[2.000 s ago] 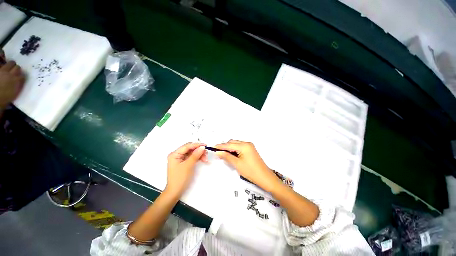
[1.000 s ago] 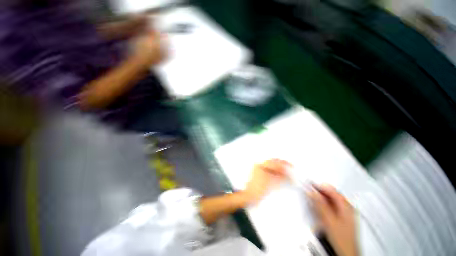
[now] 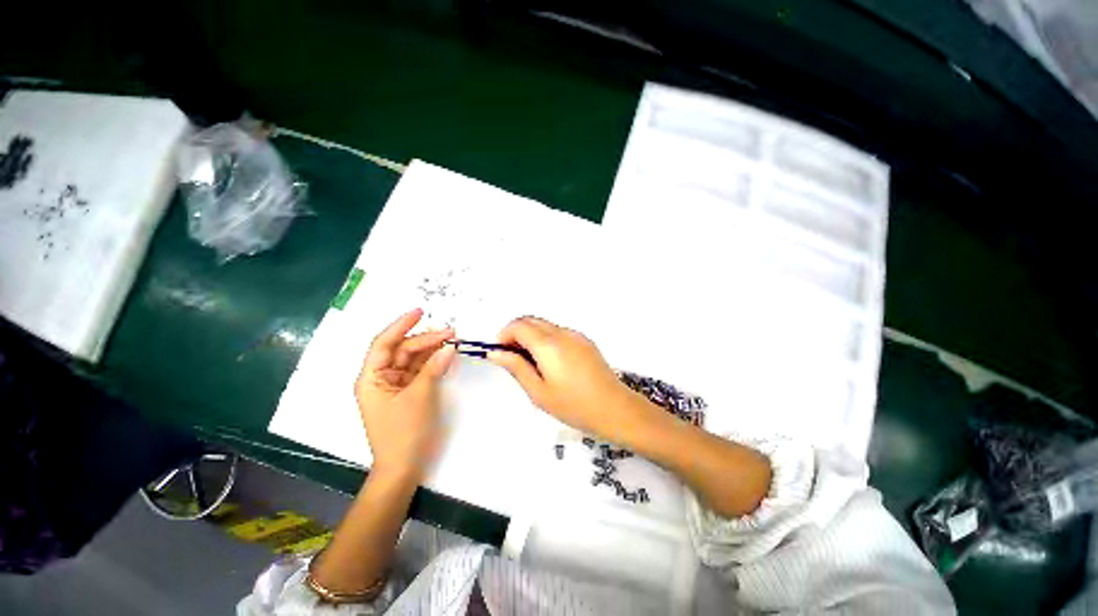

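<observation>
My right hand holds black tweezers over the white pad, their tips pointing left. My left hand is beside the tips, thumb and fingers near each other; whether a tiny part is between them is too small to tell. Tiny grey specks lie on the pad above my left hand. Small dark parts lie loosely in a pale compartment below my right wrist. A heap of dark parts shows partly beside my right forearm, which hides some of it.
A white compartment tray lies beyond my right arm. A crumpled clear bag is left of the pad. Another white pad with dark parts is far left. Bags of dark parts lie far right. A round metal ring is above the floor.
The view swung left, blurred, and came back. Compared with the oldest frame, my left fingers are more spread and the tweezers' two arms show apart.
</observation>
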